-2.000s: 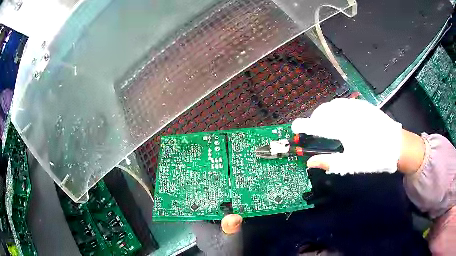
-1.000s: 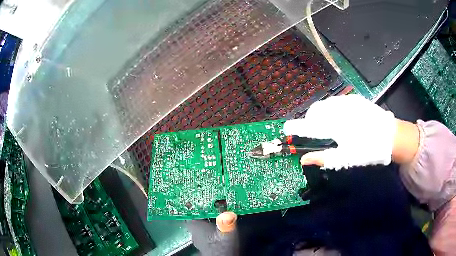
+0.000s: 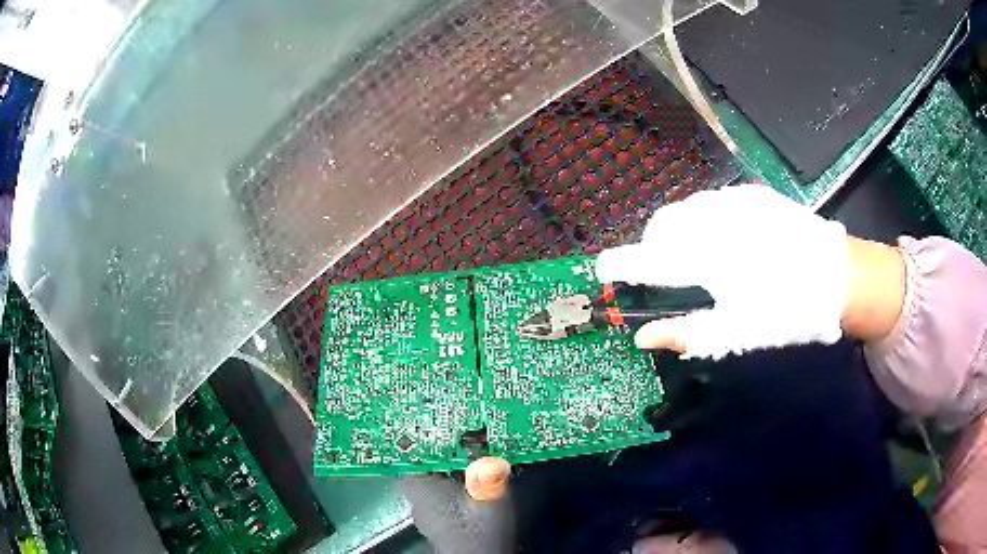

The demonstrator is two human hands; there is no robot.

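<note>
A green circuit board (image 3: 400, 368) of two joined halves with a slot between is held solder side up before the grid tray. My left hand (image 3: 487, 478) grips its lower edge from below; only a bare fingertip and part of a grey glove show, the rest is hidden under the board. My right hand (image 3: 747, 276), in a white knit glove with bare fingertips at thumb, holds the side cutters (image 3: 563, 317) by their black and red handles. The cutter jaws lie over the upper middle of the right half, pointing left. Whether they touch a lead cannot be told.
A curved clear shield (image 3: 141, 249) covers part of the reddish-brown grid tray (image 3: 606, 162). Boards, component side up (image 3: 222, 476), lie at lower left. A dark foam sheet (image 3: 833, 76) with clipped bits is at upper right. Boards, solder side up (image 3: 947, 162), are at the right edge.
The cutters and my right hand have moved left over the right half of the board. The board and my left fingertip have shifted slightly left in the view.
</note>
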